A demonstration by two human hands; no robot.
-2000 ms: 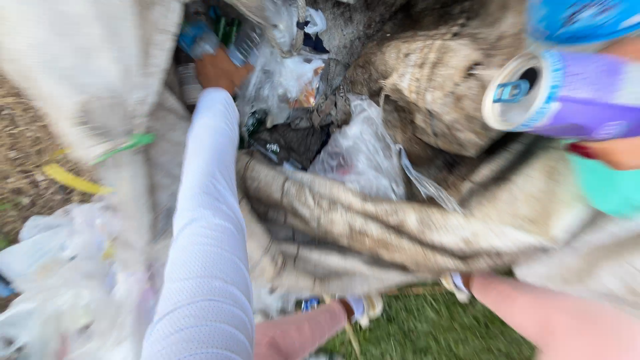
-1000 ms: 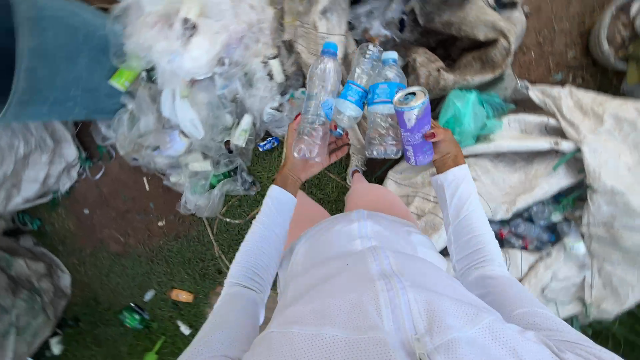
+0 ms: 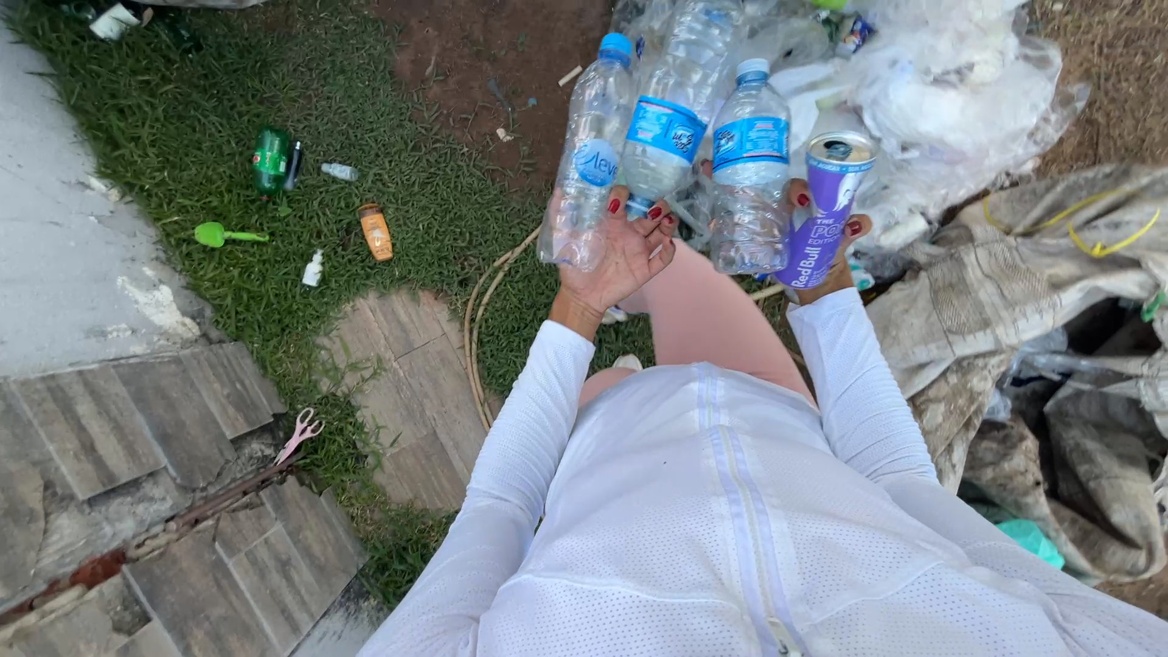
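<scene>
My left hand (image 3: 610,254) holds two clear plastic bottles: an upright one with a blue cap (image 3: 593,155) and, beside it, a bottle turned cap down with a blue label (image 3: 666,128). My right hand (image 3: 835,260) grips a purple Red Bull can (image 3: 821,214), its opened top facing me. Against the can's left side stands a clear plastic bottle with a white cap (image 3: 750,173), also in my right hand; its fingers are partly hidden behind the bottle and can.
Clear plastic bags (image 3: 949,100) lie heaped behind the can. A dirty woven sack (image 3: 967,292) spreads at the right. On the grass are a green bottle (image 3: 271,162), an orange bottle (image 3: 375,232) and a green scoop (image 3: 219,234). Pink scissors (image 3: 300,434) lie by broken tiles; a hose (image 3: 473,328) curves nearby.
Two seconds ago my left hand was reaching among the waste inside the sack. Now both hands are raised in front of me with bottles and the can. The view has swung to the left.
</scene>
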